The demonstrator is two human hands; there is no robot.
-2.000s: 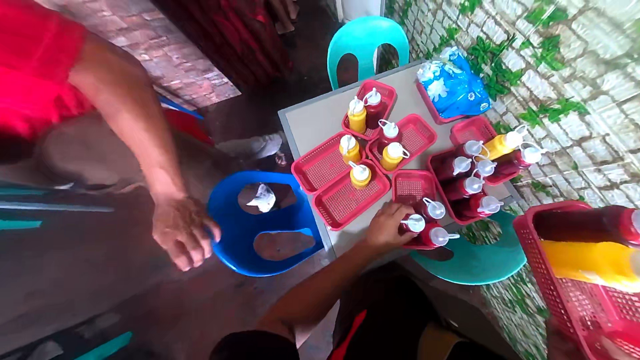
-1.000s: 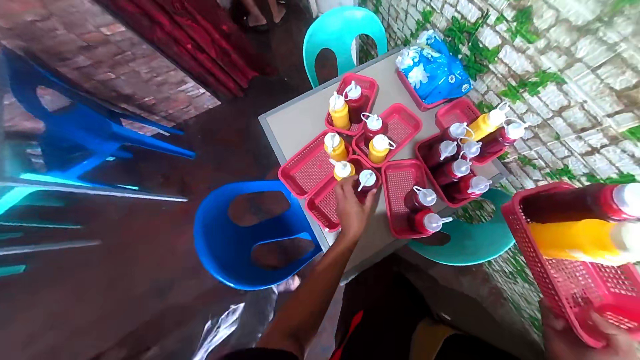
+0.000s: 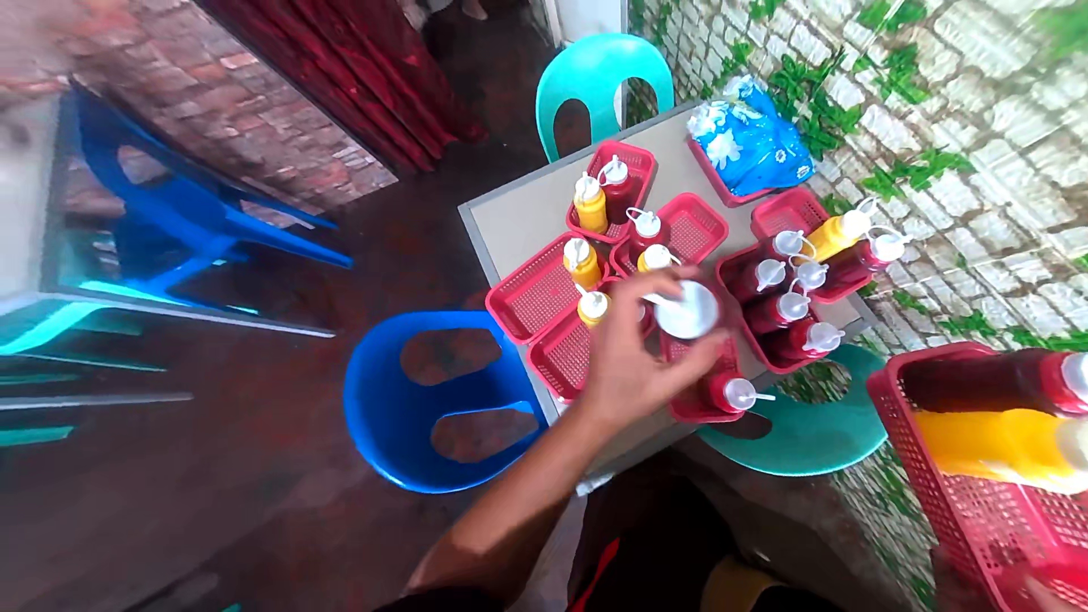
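Note:
My left hand (image 3: 637, 348) is over the table (image 3: 510, 195), its thumb and fingers around a dark red squeeze bottle with a white cap (image 3: 687, 310); the bottle is raised toward the camera. Below and beside it, pink plastic baskets (image 3: 531, 289) stand on the table. Yellow squeeze bottles (image 3: 590, 208) and dark red ones (image 3: 738, 394) stand in some of them. At the right edge my right hand (image 3: 956, 569), mostly hidden, holds another pink basket (image 3: 931, 476), in which a dark red bottle (image 3: 977, 382) and a yellow bottle (image 3: 986, 442) lie.
A blue plastic chair (image 3: 374, 399) stands against the near left side of the table, with teal chairs (image 3: 595, 68) behind and at the lower right. A blue floral plastic bag (image 3: 756, 144) sits in a basket by the brick-patterned wall (image 3: 952, 110). Another blue chair (image 3: 178, 212) is farther left.
My left hand was low over a left basket at a red bottle; now it holds a red bottle up, farther right. The other person's arm, seen at the left two seconds ago, is out of view.

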